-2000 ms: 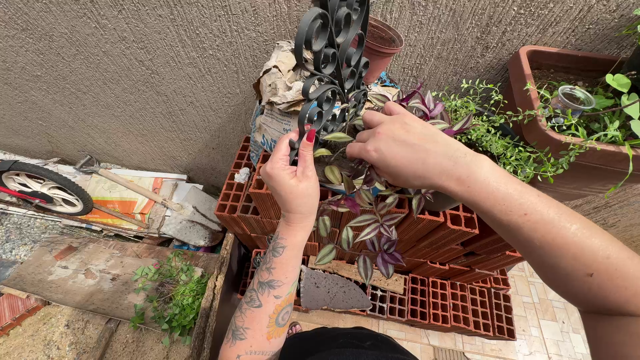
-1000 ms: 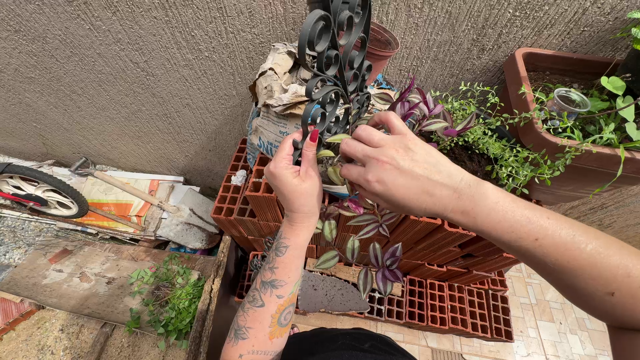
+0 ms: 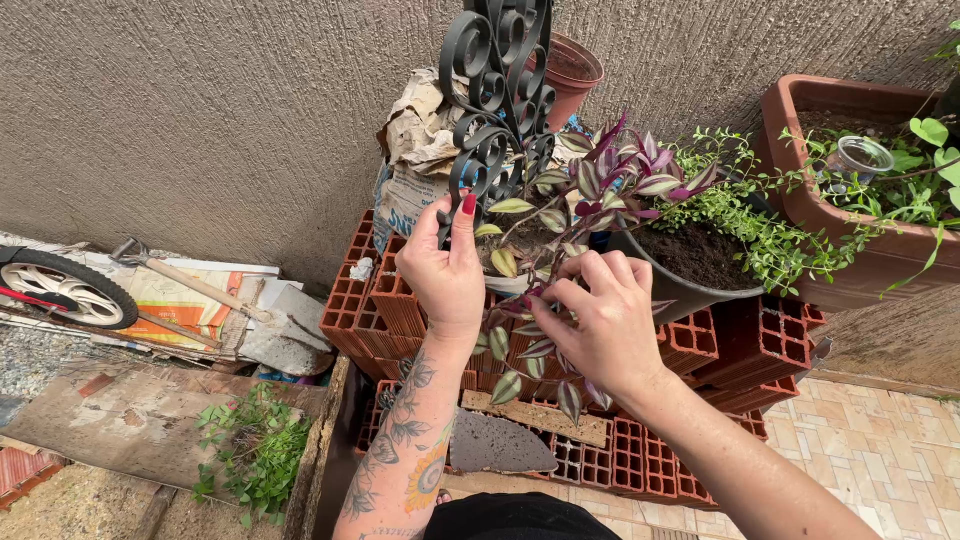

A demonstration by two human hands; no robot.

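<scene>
My left hand [image 3: 444, 274] grips the lower end of a black scrolled metal bracket [image 3: 487, 139] between thumb and fingers. To its right, my right hand [image 3: 604, 319] pinches stems of a trailing striped purple-and-green tradescantia [image 3: 589, 221]; the exact fingertip contact is partly hidden. The plant's stems rise from a pale-rimmed pot of soil [image 3: 525, 236] beside the bracket and hang over the front. Just right of it stands a grey pot [image 3: 660, 296] with dark soil and a small-leaved green plant [image 3: 727, 199].
Hollow red bricks [image 3: 750, 337] are stacked beneath the pots. A crumpled paper sack [image 3: 409, 191] and an empty terracotta-coloured pot [image 3: 571, 79] stand behind. A brown planter [image 3: 832, 206] is at right. A shovel [image 3: 281, 330], a bicycle wheel [image 3: 67, 289] and a wooden board [image 3: 112, 427] lie at left.
My right hand has moved down from the stems near the bracket to lower ones, uncovering the pot's soil and the leaves above. My left hand keeps its hold on the bracket.
</scene>
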